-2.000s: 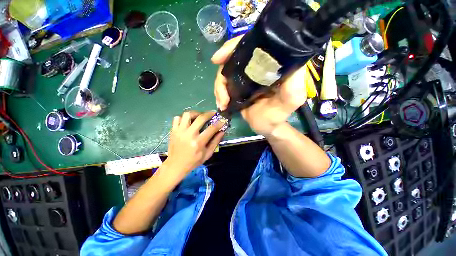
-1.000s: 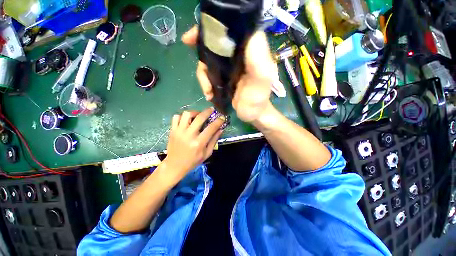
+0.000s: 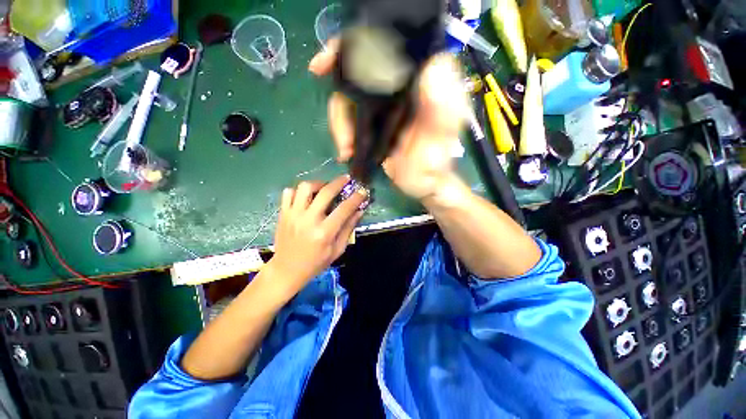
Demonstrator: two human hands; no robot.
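My left hand (image 3: pixel 309 225) holds a small round unit (image 3: pixel 353 195) with a patterned face at the front edge of the green bench top. The fingers curl around it and partly cover it. My right hand (image 3: pixel 429 135) is wrapped around a thick black electric screwdriver (image 3: pixel 384 82) with a pale worn label. The screwdriver stands nearly upright and is blurred. Its lower end is at or just above the unit. I cannot tell whether the tip touches it.
Clear plastic cups (image 3: pixel 259 45) stand at the back and left. Black round units (image 3: pixel 240 129) stand on the green mat (image 3: pixel 213 188). Yellow-handled tools (image 3: pixel 497 123) and a blue bottle (image 3: pixel 570 84) are at right. Foam trays (image 3: pixel 646 286) flank the bench.
Since two seconds ago, my right hand and the screwdriver have swung left and become more upright. In the last second they shifted slightly right. My left hand stays on the unit.
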